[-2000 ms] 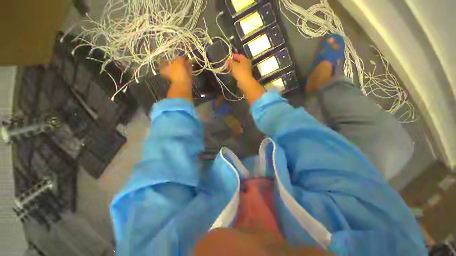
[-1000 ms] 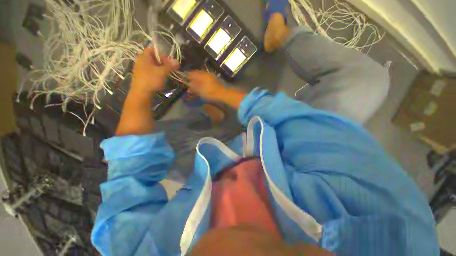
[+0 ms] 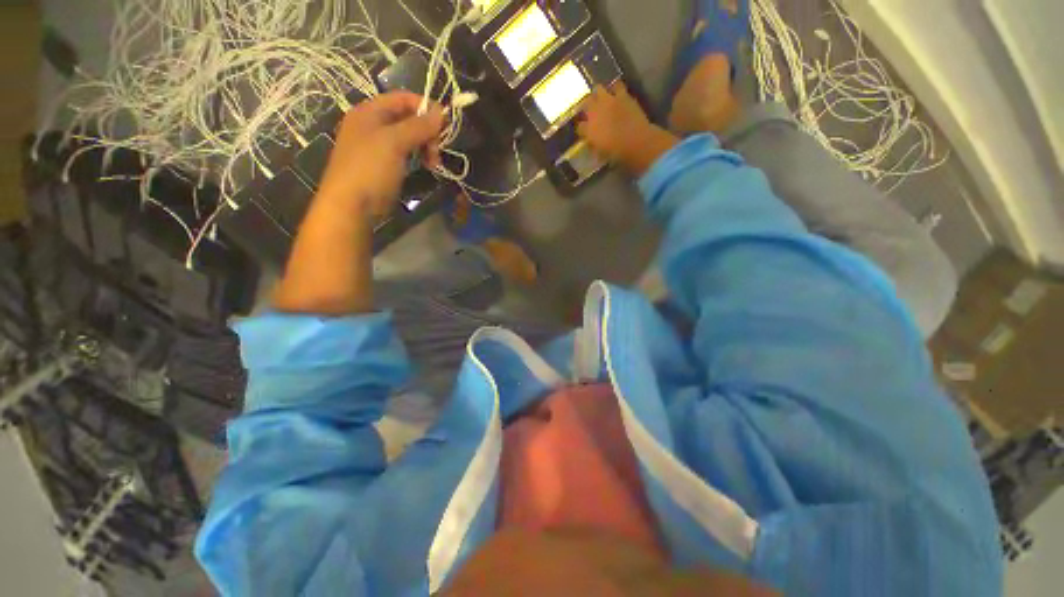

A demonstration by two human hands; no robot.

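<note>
My left hand (image 3: pixel 391 140) is closed on white cables (image 3: pixel 439 76) above a dark tray (image 3: pixel 274 192). A tangled cable bundle (image 3: pixel 239 82) lies over that tray. My right hand (image 3: pixel 613 123) is at the near end of a second black tray, its fingers over a handheld unit (image 3: pixel 579 157) and partly hiding it; whether they grip it cannot be told. Units with a bright white rectangle and yellow edge (image 3: pixel 560 92) sit in a row beyond. A thin cable runs from near my left hand towards the near unit.
More white cables (image 3: pixel 846 117) lie by the curved pale wall (image 3: pixel 992 117) at the right. My blue-shod foot (image 3: pixel 714 47) is right of the unit row. Dark stacked trays (image 3: pixel 117 303) and metal tubes are at the left. A brown cardboard box (image 3: pixel 1015 338) is at the right.
My right hand has moved right, away from my left hand, to the near end of the unit row. My left hand stays by the cable bundle with cables in its fingers. The view has shifted.
</note>
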